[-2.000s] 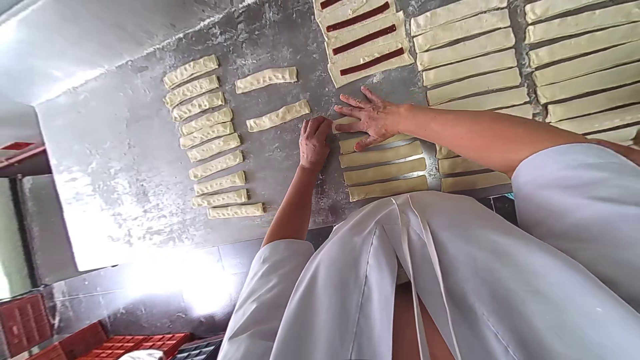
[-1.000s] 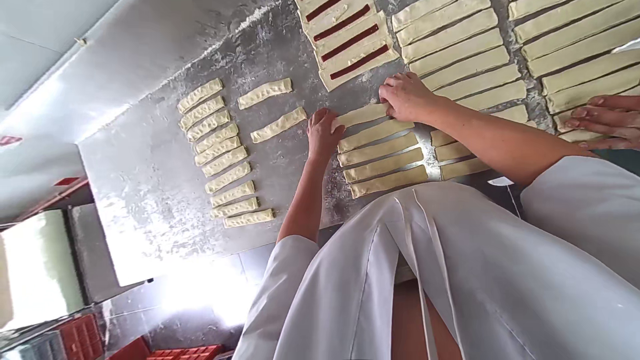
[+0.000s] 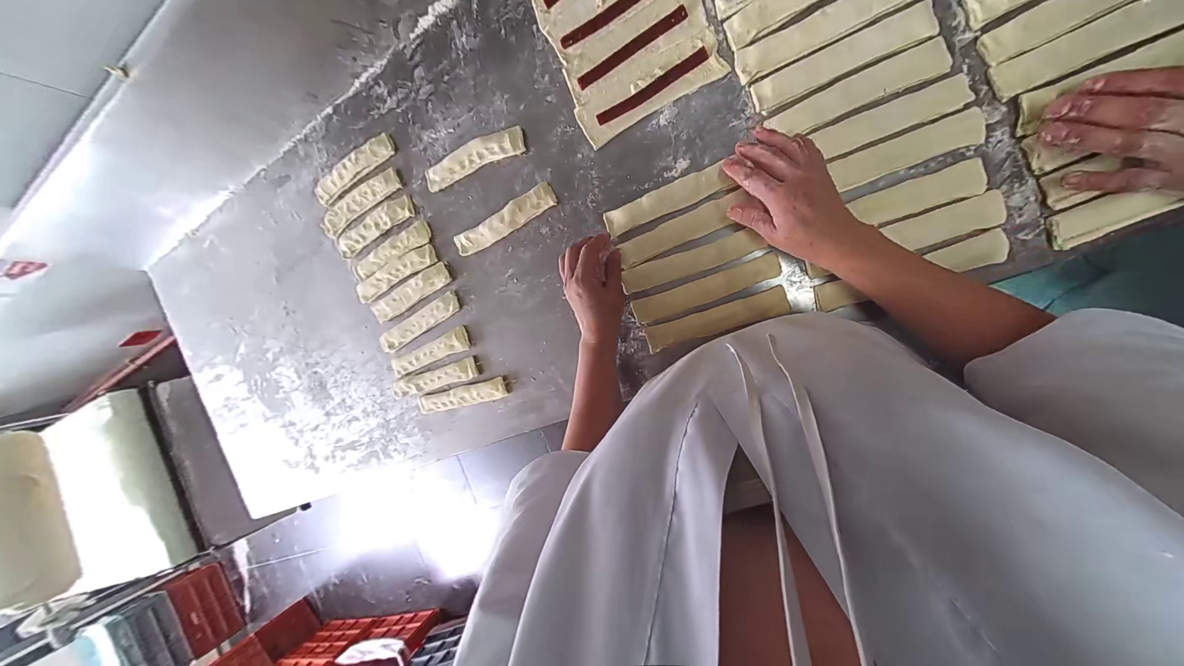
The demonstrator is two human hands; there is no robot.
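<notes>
My left hand (image 3: 593,285) rests with curled fingers at the left ends of a group of plain dough strips (image 3: 712,283); whether it pinches one is unclear. Fingers of my right hand (image 3: 792,198) lie over the right ends of the top strips in that group, and its grip cannot be made out. Left of my hands, two folded dough pieces with crimped edges (image 3: 506,218) lie apart. Farther left, a slanting column of similar folded pieces (image 3: 404,290) lies on the floured metal table (image 3: 527,342). Above my hands is a dough sheet with dark red filling strips (image 3: 592,102).
More columns of dough strips (image 3: 888,111) lie to the right. Another person's floury hand (image 3: 1119,129) rests on the strips at the right edge. Red plastic crates (image 3: 361,638) stand below the table at the lower left. A raised metal surface (image 3: 231,102) borders the table's far side.
Since two seconds ago my right hand has moved right, off the left part of the strip group. Another person's hand has come into view at the right. The view has tilted.
</notes>
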